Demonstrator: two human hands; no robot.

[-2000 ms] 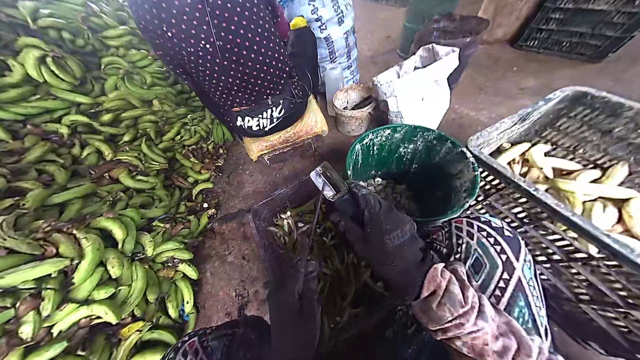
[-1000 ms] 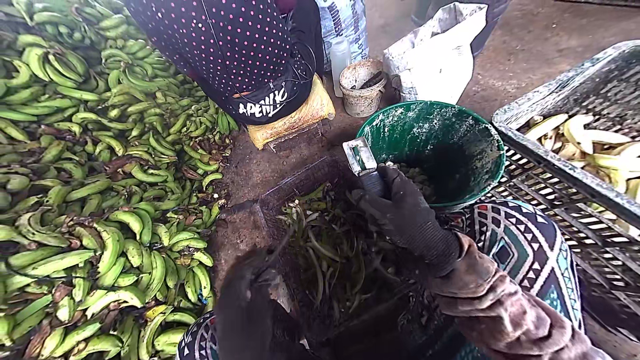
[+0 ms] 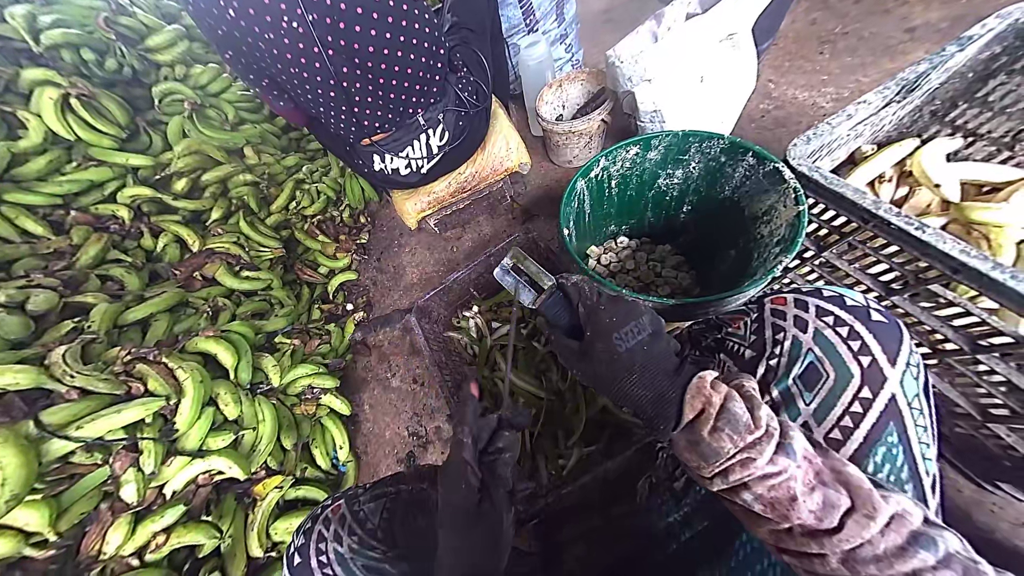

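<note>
My right hand, in a dark knit glove, is closed around the dark handle of a hand tool with a rectangular metal head. My left hand, in a dark glove, is lower and to the left, closed on a thin, dark, blade-like tool that points up; its exact kind is unclear. Under both hands is a dark crate with green peel strips. A green tub beyond my right hand holds pale cut pieces.
Green plantains or bananas are heaped at left. A person sits on a yellow-covered seat ahead. Near them are a dirty white bucket and a white sack. Peeled fruit lies in a plastic crate at right.
My left hand has moved right, towards the metal-headed tool, since a second ago. My right hand still grips that tool. The view has shifted somewhat.
</note>
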